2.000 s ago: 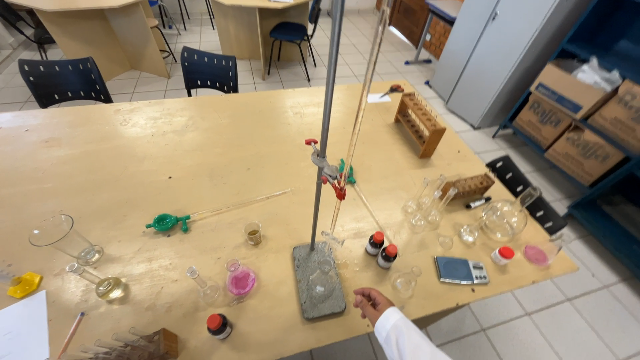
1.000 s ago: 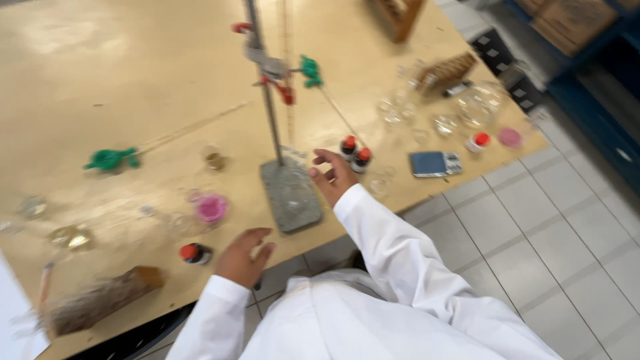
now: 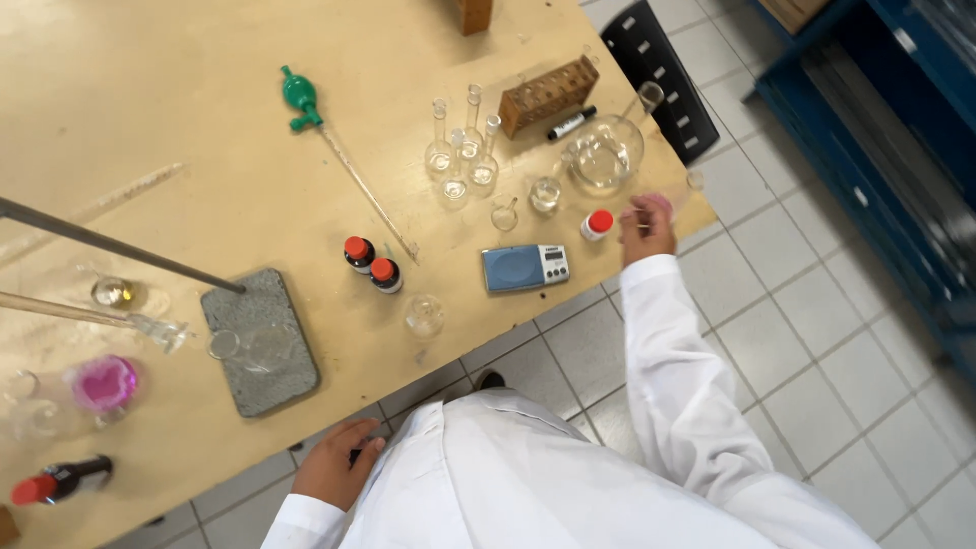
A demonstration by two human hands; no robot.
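Note:
My right hand (image 3: 646, 227) reaches over the table's right corner, its fingers around or against a glass flask with pink liquid (image 3: 662, 204); the grip is partly hidden. Just left of it stands a white bottle with a red cap (image 3: 597, 224), then a blue digital balance (image 3: 514, 268). My left hand (image 3: 339, 463) hangs by the table's front edge, fingers a little curled, apart from the glassware. Above it on the table lies the stand's grey base (image 3: 263, 335) with a clear Erlenmeyer flask (image 3: 255, 347) on it, under a burette tip (image 3: 164, 333).
Two dark bottles with red caps (image 3: 371, 263) stand mid-table, near a pipette with a green bulb (image 3: 300, 91). Several volumetric flasks (image 3: 455, 179), a wooden test-tube rack (image 3: 549, 95) and a round glass vessel (image 3: 606, 152) stand farther back. Flasks and a dark bottle (image 3: 76, 474) are at left.
My right hand has moved from beside the stand to the pink flask at the table's right corner. My left hand has lowered toward the coat. The view has swung right.

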